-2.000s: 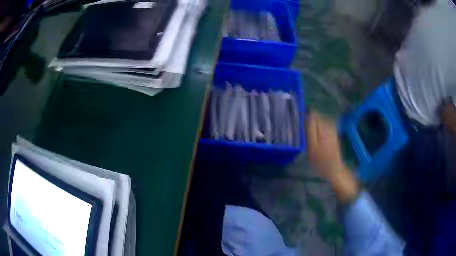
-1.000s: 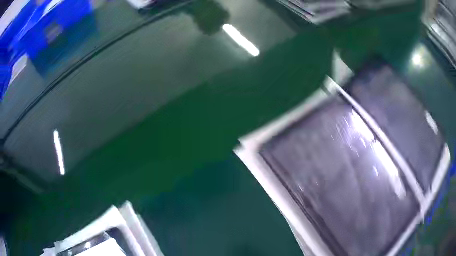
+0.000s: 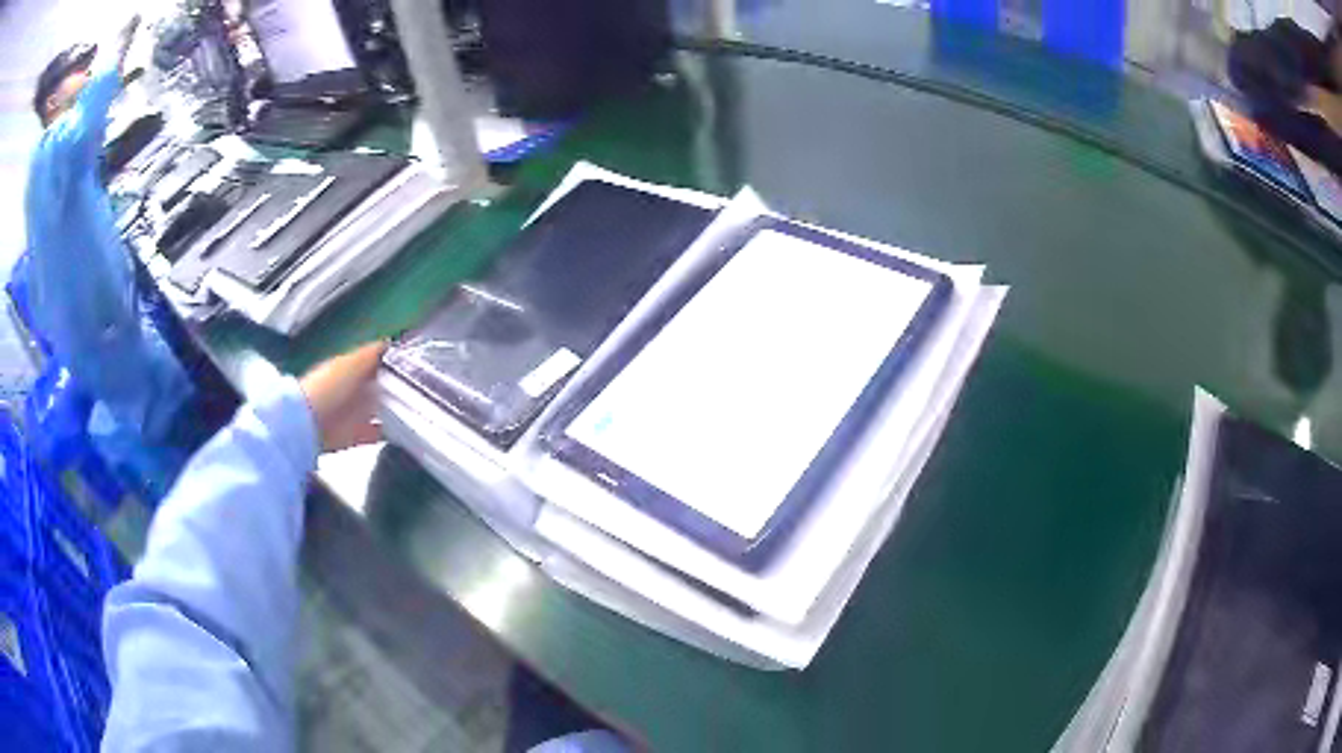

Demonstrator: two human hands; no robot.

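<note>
Two tablet stacks lie side by side on the green table. The right stack's top tablet glows white in a dark frame, with white sleeves sticking out under it. The left stack's top tablet is dark under shiny clear film, with a white barcode label near its edge. My left hand is at the left stack's near-left corner, touching its side; its fingers are mostly hidden, so its grip cannot be told. My right hand is out of the picture.
Another dark tablet stack lies at the right edge. More tablets and sleeves lie at the back left, beside a person in a blue sleeve. A lit screen shows at top right. Blue crates stand at the left.
The view has swung over to the two side-by-side stacks. My left hand and sleeve are now in view at the left stack; no hand showed one second ago.
</note>
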